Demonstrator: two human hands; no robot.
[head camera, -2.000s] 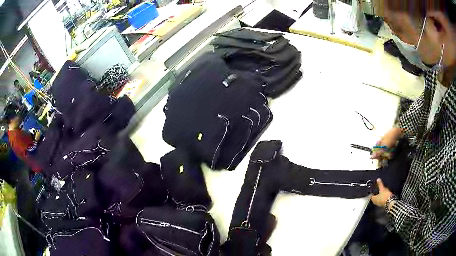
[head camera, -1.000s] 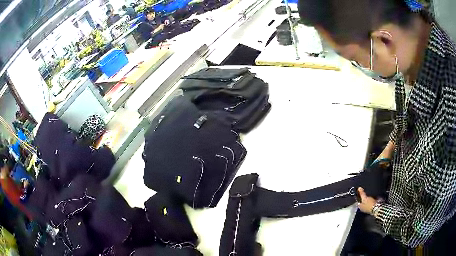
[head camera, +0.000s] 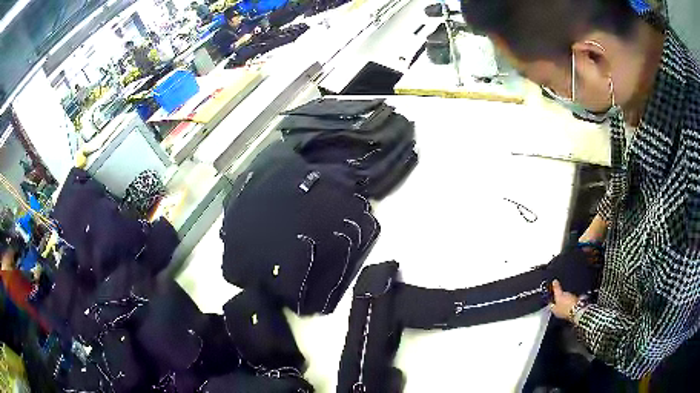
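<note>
Neither of my hands is in the picture. Nearest in front of me, a long narrow black strip with a pale zip line (head camera: 499, 302) lies across the white table, and another zippered black piece (head camera: 367, 334) runs down to the bottom edge. A stack of wide black panels with curved pale lines (head camera: 284, 222) lies to the left, with more black pieces (head camera: 361, 146) behind it. A soft dark heap of unfinished pieces (head camera: 153, 307) fills the left. A thin dark loop (head camera: 522, 209) lies on the tabletop.
A person in a checked jacket (head camera: 652, 230) and face mask stands at the right table edge. Their hands (head camera: 564, 301) are at the strip's right end; one is partly hidden. A blue crate (head camera: 175, 90) and grey partition (head camera: 127, 157) stand at the back left.
The view has shifted, so the table contents appear lower and further left than two seconds ago. The scissors seen earlier in the person's hand are now mostly hidden behind the black fabric.
</note>
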